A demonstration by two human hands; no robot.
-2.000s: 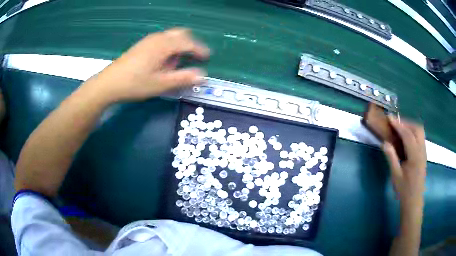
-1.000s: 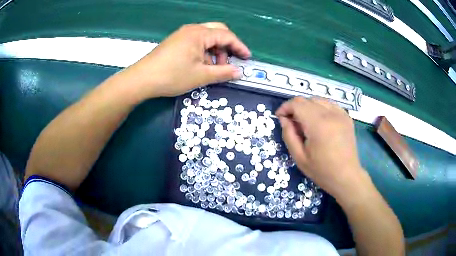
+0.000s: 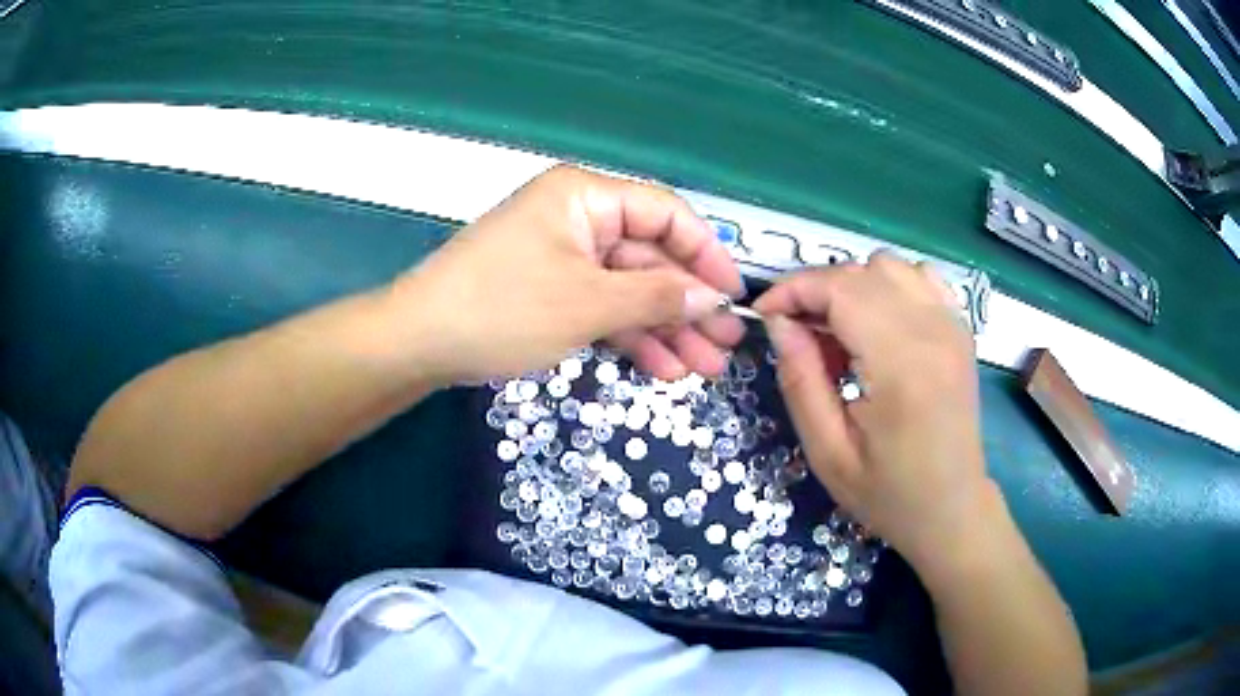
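A black tray (image 3: 469, 551) full of clear and white discs (image 3: 636, 506) lies nearest my body. My left hand (image 3: 632, 292) is over the tray's far edge, its thumb and fingers closed around a small piece that is mostly hidden. My right hand (image 3: 877, 374) holds a thin pale stick (image 3: 748, 313) between thumb and finger, its tip at my left fingertips. A grey strip housing (image 3: 782, 248) with wavy-edged pockets and a blue spot lies beyond the tray, partly hidden behind both hands.
A reddish-brown block (image 3: 1078, 428) lies right of the tray. A filled grey strip (image 3: 1074, 249) lies on the green surface at the right, and another strip (image 3: 1013, 38) lies farther off at the top right. A white lengthwise strip (image 3: 272, 143) crosses the surface.
My right hand has let go of the brown block and moved left over the tray with the stick. My left hand has left the housing and come to the stick's tip. The filled strip sits farther right.
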